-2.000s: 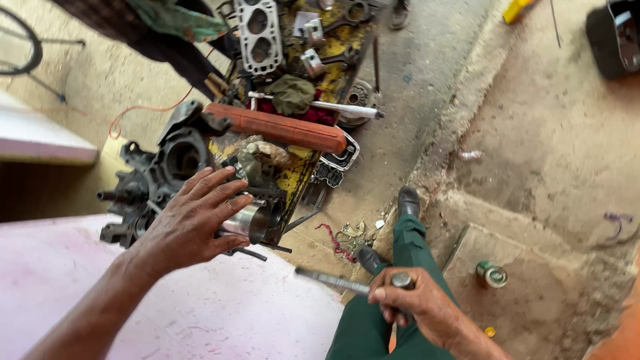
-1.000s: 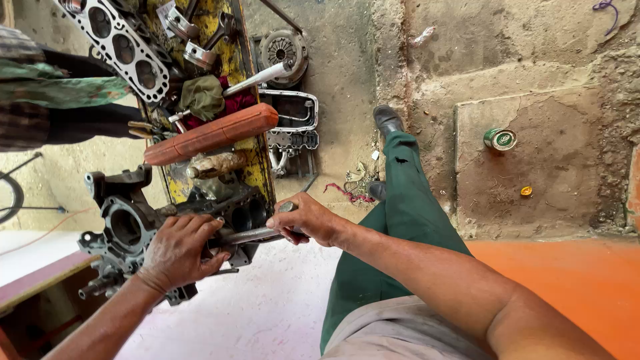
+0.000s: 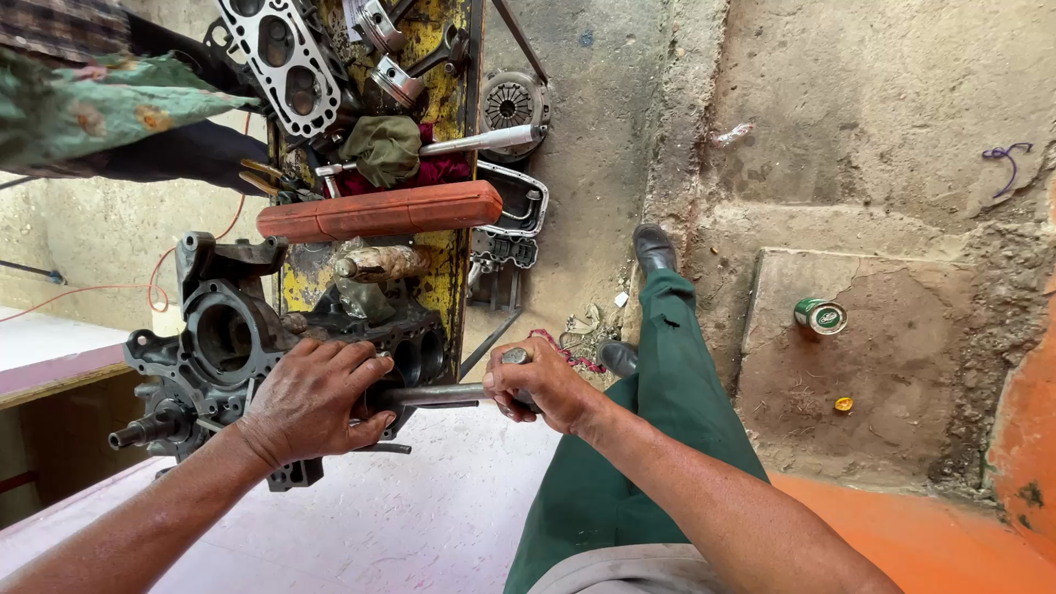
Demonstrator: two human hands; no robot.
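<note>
An engine block [image 3: 247, 346] rests at the yellow workbench's near end, its cylinder bores facing right. My left hand [image 3: 318, 396] lies over its lower side, fingers curled at the inner end of a steel bar [image 3: 437, 394]; whether it grips the bar or only steadies it is not plain. My right hand [image 3: 532, 384] is closed around the bar's outer end, where a round metal knob shows above the fist. The bar points left into the block, and its tip is hidden by my left hand and the casting. A wrapped roll [image 3: 384, 264] lies just above the bores.
An orange tool case [image 3: 379, 212], a torque wrench [image 3: 478, 140], pistons [image 3: 396, 81] and a cylinder head [image 3: 285, 62] lie on the bench. A clutch cover [image 3: 510, 106] and an oil pan [image 3: 520, 198] are beside it. Another person [image 3: 124, 99] stands at upper left. A can [image 3: 821, 316] is on the floor.
Two seconds ago my right hand held the bar apart from the block; by one second ago its inner end was at the bores, beside my left hand. The view has turned.
</note>
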